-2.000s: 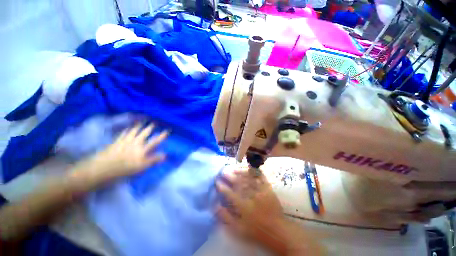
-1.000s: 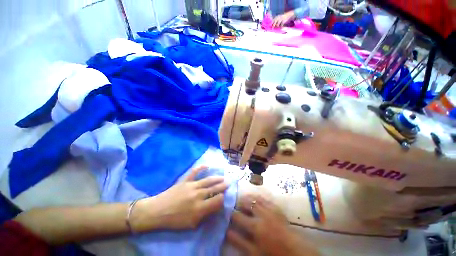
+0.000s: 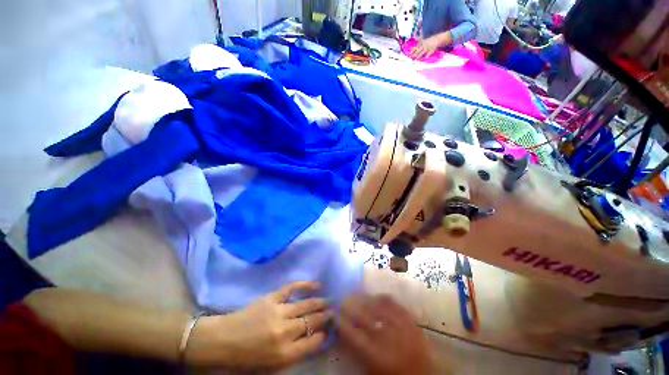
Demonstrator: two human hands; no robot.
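Observation:
A bright blue garment (image 3: 249,124) lies heaped left of the cream sewing machine (image 3: 477,212). Its pale blue-grey inner side (image 3: 264,282) faces up near me, with a flat mid-blue patch (image 3: 271,220) on it and a white rounded panel (image 3: 150,110) at the far left. My left hand (image 3: 275,329) lies on the cloth's near edge, fingers bent, holding it. My right hand (image 3: 385,333) is blurred beside it at the same edge; its fingertips meet the cloth, and its grip cannot be made out. The needle area is mostly hidden by the machine head.
Orange and blue snips (image 3: 466,296) lie on the bed right of the needle, beside dark thread scraps (image 3: 433,272). Behind are a green-white basket (image 3: 506,128), pink fabric (image 3: 484,77) and another person's hand (image 3: 431,45). A dark-framed screen (image 3: 623,51) hangs at upper right.
Both hands have come nearer to me, drawing the cloth edge away from the needle. My left hand moved from flat on the garment to its edge. The view has shifted.

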